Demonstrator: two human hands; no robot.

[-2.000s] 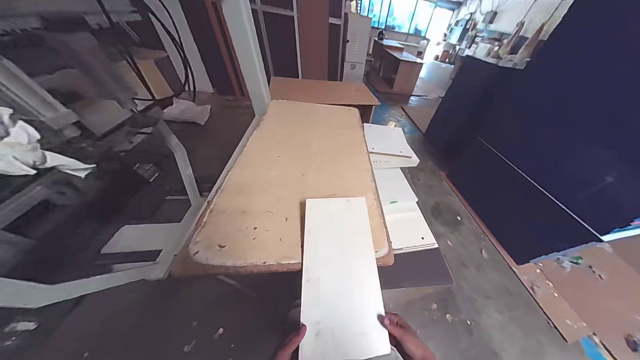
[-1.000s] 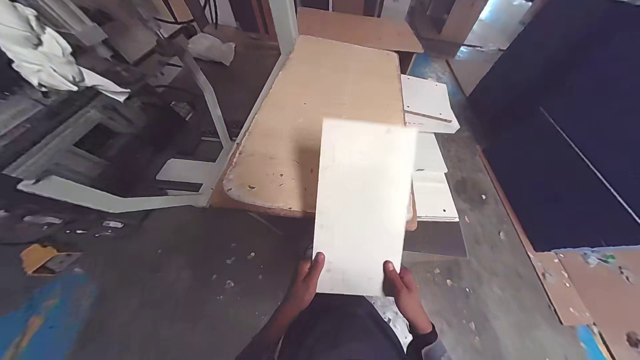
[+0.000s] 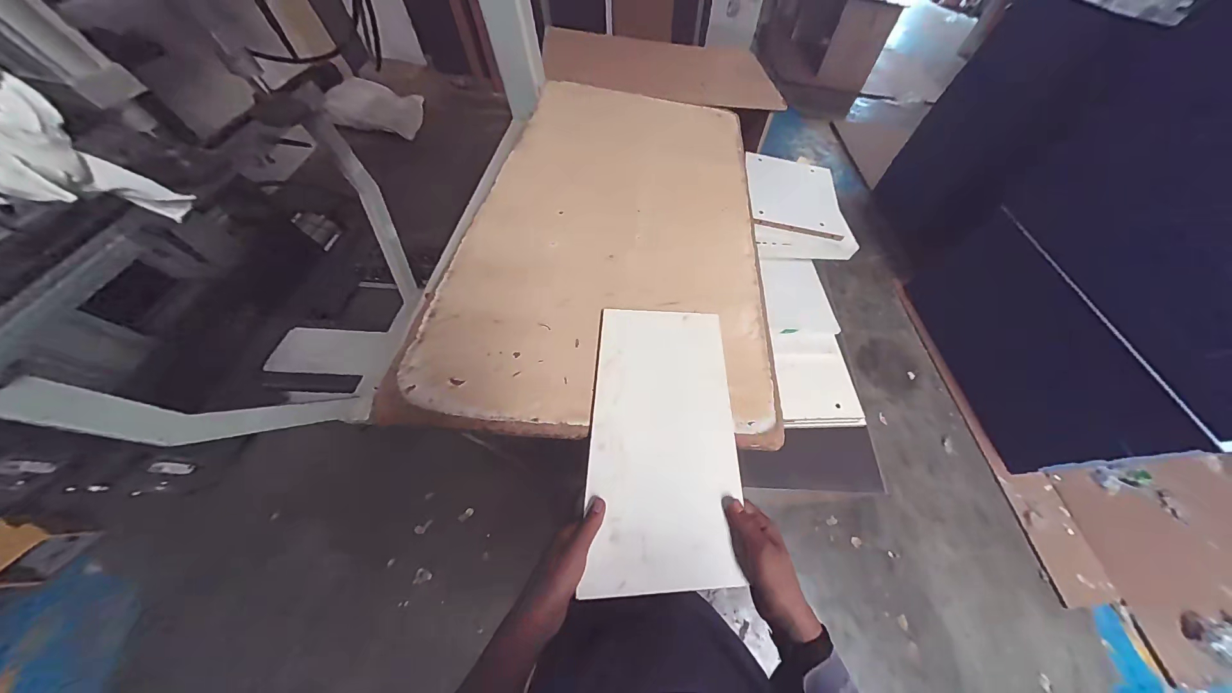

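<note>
A white rectangular board [image 3: 662,443] is held between my two hands, its long sides running away from me. My left hand [image 3: 568,558] grips its left edge near the close end, thumb on top. On the right edge, at about the same height, my right hand [image 3: 765,553] holds on, fingers mostly hidden beneath. The board's far part lies over the near edge of a tan wooden tabletop [image 3: 616,212] with worn, chipped edges; whether it touches the top cannot be told.
White panels [image 3: 813,375] with small holes are stacked right of the tabletop. A pale metal frame [image 3: 375,212] runs along its left side. Behind it stands a brown board [image 3: 664,72]. Large dark blue panels [image 3: 1078,241] rise at the right, by cardboard [image 3: 1136,539] on the floor.
The white board was raised and tilted one second ago; now it is lower and flatter, its far end over the near part of the tabletop. Both hands have kept hold of its sides.
</note>
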